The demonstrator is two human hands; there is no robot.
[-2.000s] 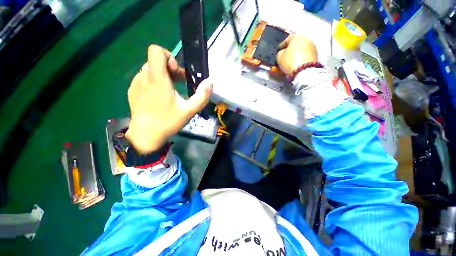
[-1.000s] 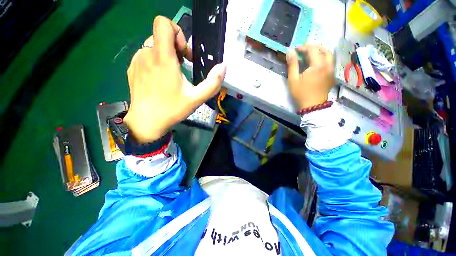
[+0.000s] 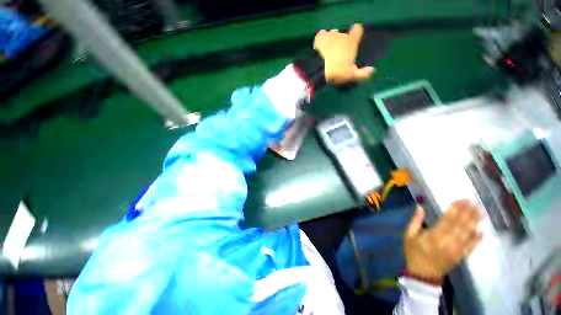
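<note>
My left hand point(image 3: 343, 56) is stretched out over the green surface point(image 3: 209, 80), fingers apart, seemingly empty. A dark blurred patch lies just beyond its fingers; I cannot tell if it is a phone frame. My right hand point(image 3: 444, 241) is open and blurred at the front edge of the white machine point(image 3: 437, 141), with nothing seen in it. The teal pressing frame point(image 3: 528, 167) with a dark window lies on the machine, beside the metal slide point(image 3: 497, 195). A screen stack point(image 3: 291, 139) is partly hidden by my left sleeve.
A spare teal frame point(image 3: 407, 103) lies on the green surface behind the machine's left corner. A grey handheld tester point(image 3: 352, 155) with an orange connector point(image 3: 400, 178) lies near the surface's front edge. A metal bar point(image 3: 123, 58) crosses the upper left. A white slip point(image 3: 18, 234) lies far left.
The view has swung left. My left hand has moved away over the green surface, and the black phone frame it held no longer shows in it. My right hand has left the teal pressing frame.
</note>
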